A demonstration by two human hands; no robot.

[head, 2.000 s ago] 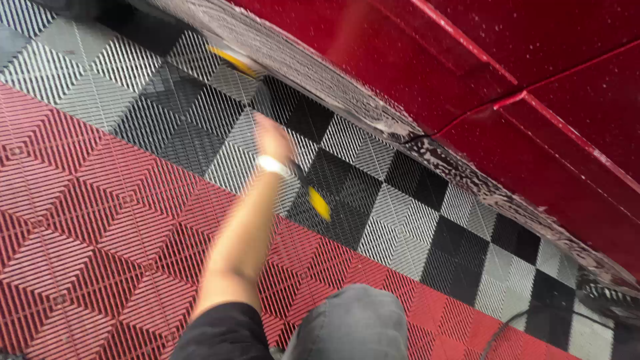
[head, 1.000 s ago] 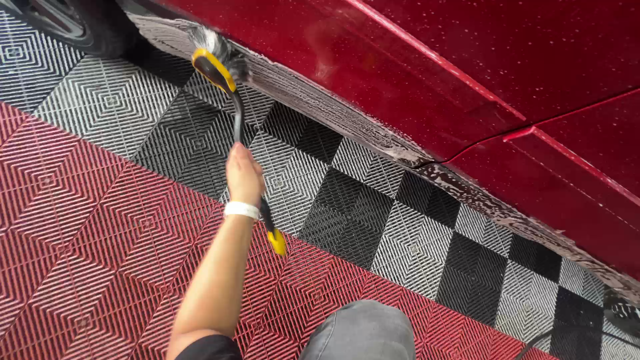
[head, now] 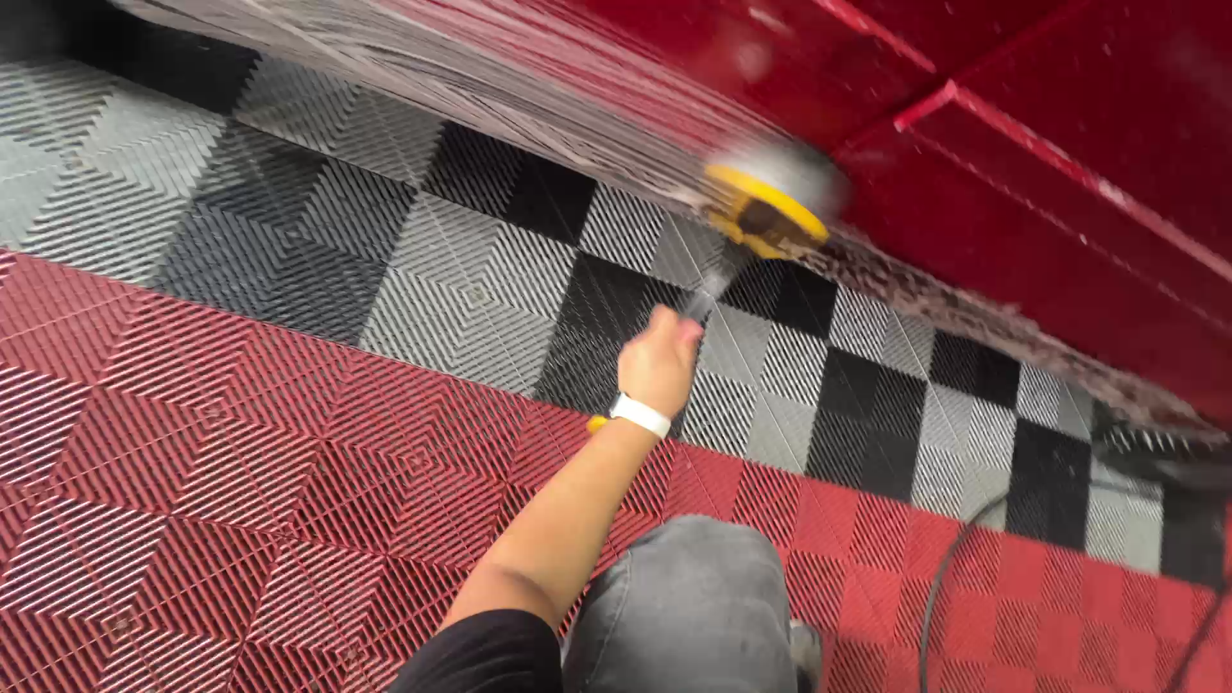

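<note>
My left hand (head: 660, 362), with a white band on its wrist, is closed around the handle of a long-handled wash brush (head: 768, 214). The brush has a yellow-and-black head with pale bristles, blurred, against the lower side of a red car (head: 1001, 192). The yellow handle end (head: 598, 423) shows beside my wrist. Streaked suds (head: 462, 77) coat the car's lower panel to the left of the brush head. My right hand is out of view.
Ribbed floor tiles (head: 462, 289) in black and grey run along the car, with red tiles (head: 289, 433) nearer me. My knee in grey trousers (head: 688, 597) is at the bottom. A dark hose or cable (head: 929, 616) curves across the floor at the right.
My left hand and the brush have moved right along the car's lower side, from near the wheel at the upper left a second ago. The hand still grips the handle.
</note>
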